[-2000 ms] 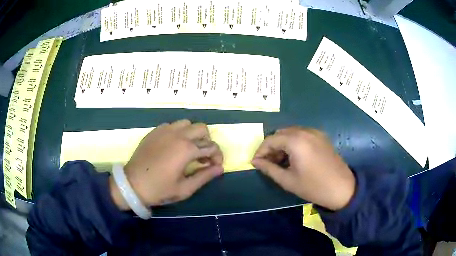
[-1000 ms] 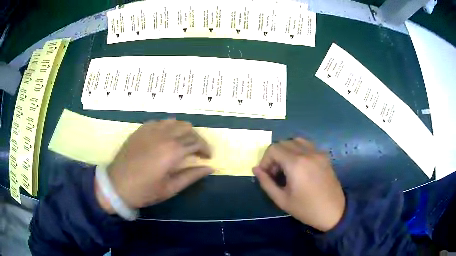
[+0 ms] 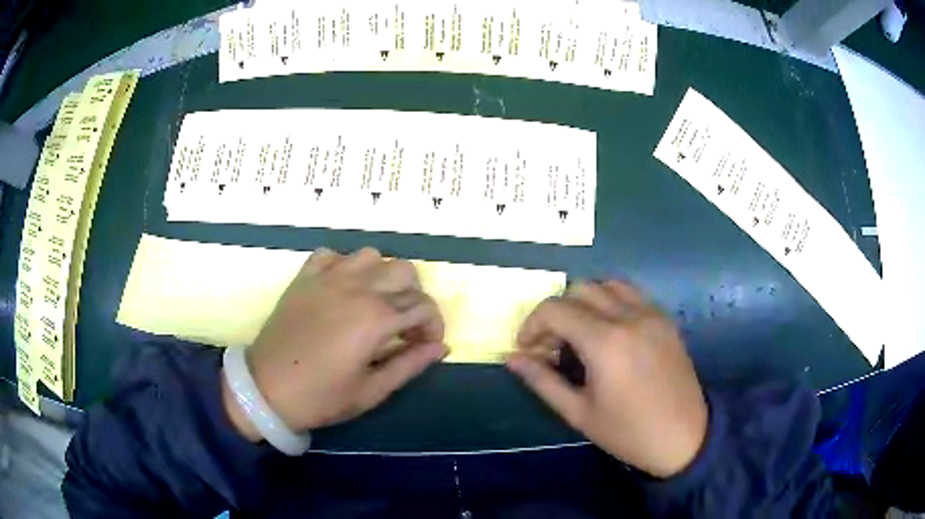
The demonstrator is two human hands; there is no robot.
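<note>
A plain yellow backing strip (image 3: 487,309) lies across the near part of the dark green mat. My left hand (image 3: 350,340) lies over its middle, fingers curled, thumb tip near the strip's lower edge. My right hand (image 3: 609,370) is at the strip's right end, thumb and forefinger pinched close together at its lower right corner. Whether either hand grips the strip is hidden by the fingers. A printed label strip (image 3: 380,177) lies just behind, with small dark print in a row.
Another label strip (image 3: 436,41) lies at the back edge. A slanted label strip (image 3: 771,218) lies at the right, beside a large white sheet (image 3: 893,203). Yellow label strips (image 3: 66,243) are stacked at the left edge. A pale rail (image 3: 162,51) runs behind the mat.
The yellow strip's left end tilted up a second ago and now lies slightly lower and to the right. My left hand has shifted a little right. The whole view has drifted slightly.
</note>
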